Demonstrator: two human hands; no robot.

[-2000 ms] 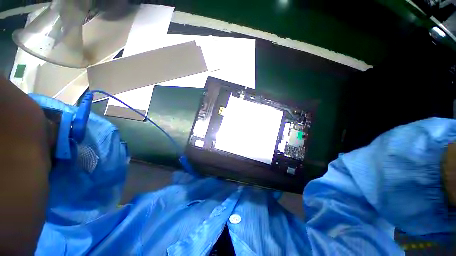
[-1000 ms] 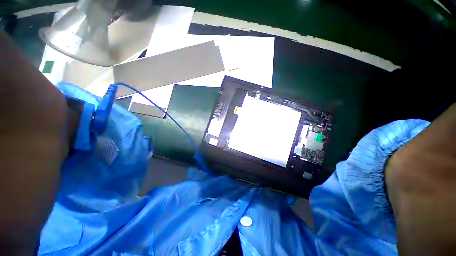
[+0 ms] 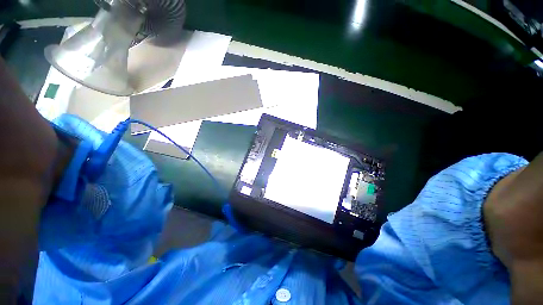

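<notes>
A black tablet unit [image 3: 250, 217], back open, lies slantwise in front of me. Its silver-white battery [image 3: 306, 179] glares in the middle, and a circuit board [image 3: 366, 193] with a green spot is at its right end. My left hand [image 3: 24, 173] is a large blurred shape at the left edge, raised close to the camera, with a blue strap at the wrist. My right hand [image 3: 524, 226] is cut off by the right edge, also close and blurred. The fingers of both are out of the picture. Neither hand visibly touches the tablet.
A grey sheet [image 3: 196, 101] lies over white sheets [image 3: 292, 89] behind the tablet. A translucent hood [image 3: 98, 59] stands at upper left. A blue cord [image 3: 205, 170] runs from my left wrist towards my smock. A green conveyor with a pale edge [image 3: 357, 80] runs behind.
The view has shifted, so the bench things sit lower in the picture. My right wrist shows more than two seconds ago. The tablet and sheets keep their places relative to each other.
</notes>
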